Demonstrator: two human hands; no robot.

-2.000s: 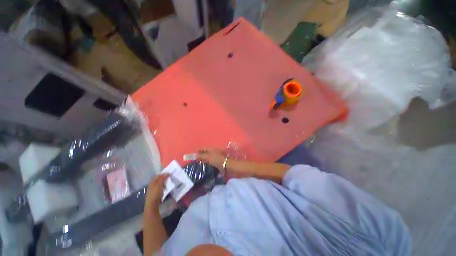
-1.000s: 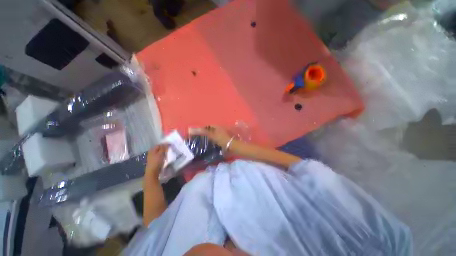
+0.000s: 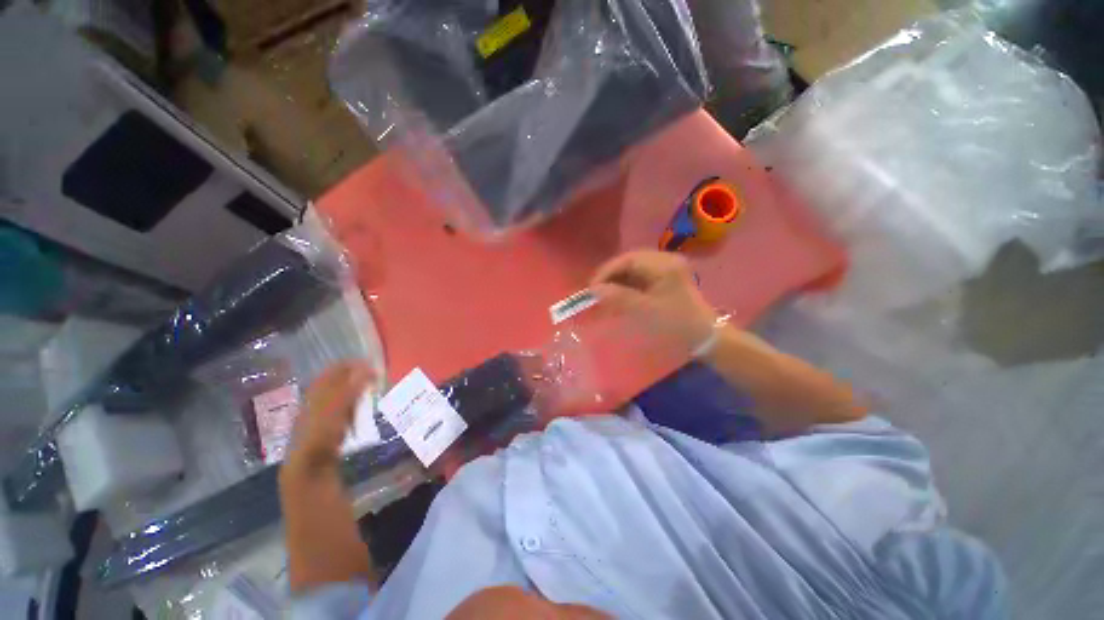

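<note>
A dark bagged bar (image 3: 484,394) lies across the near side, with a white printed label (image 3: 421,417) flat over it. My left hand (image 3: 317,430), blurred, is left of that label, with a white paper (image 3: 363,424) at its fingertips. My right hand (image 3: 654,300) is raised over the red sheet (image 3: 424,285) and pinches a small white barcode label (image 3: 573,305). A second dark bagged bar (image 3: 242,297) lies farther left. A dark housing in a clear bag (image 3: 533,145) is at the sheet's far edge, with a yellow label (image 3: 504,32).
A tape dispenser (image 3: 708,208) with an orange ring stands on the red sheet at right. White foam blocks (image 3: 121,454) and a pink-printed card pouch (image 3: 276,422) lie at left. A white carton (image 3: 133,158) is at upper left, large clear plastic (image 3: 920,158) at right.
The bagged housing has come onto the far part of the sheet. My right hand has moved away from the bar, up and right, with the barcode label. My left hand has moved left from the printed label.
</note>
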